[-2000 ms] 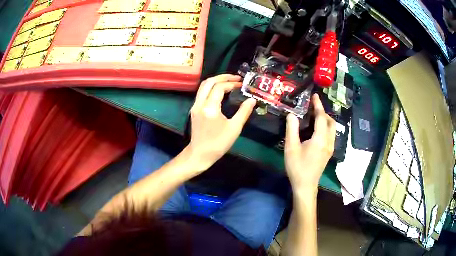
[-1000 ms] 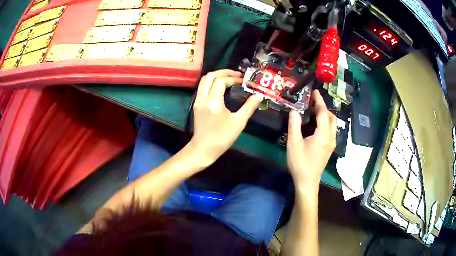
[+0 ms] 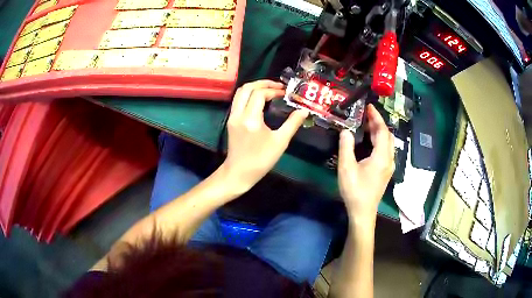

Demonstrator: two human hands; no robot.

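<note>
An LED display module [image 3: 324, 100] sits in the clear nest of the test fixture [image 3: 312, 67], its digits glowing red. The red grip of the toggle clamp handle [image 3: 384, 64] stands above its right side. My left hand [image 3: 256, 128] holds the left end of the module and nest between thumb and fingers. My right hand [image 3: 368, 157] has its thumb and fingertips at the right end. The fingertips partly hide both ends, so I cannot tell module from nest there.
A red tray [image 3: 232, 81] with yellow boards lies at left, above stacked red trays [image 3: 76, 174]. Digital panel meters [image 3: 441, 51] glow behind right. A cardboard tray [image 3: 434, 236] with white modules under a divider sheet [image 3: 496, 122], a dark flat device [image 3: 424, 142] and white paper [image 3: 414, 195] are at right.
The upper meter reading has risen since the first frame; the lower one flickers slightly. Both hands have stayed at the fixture with only slight shifts. The digits remain lit.
</note>
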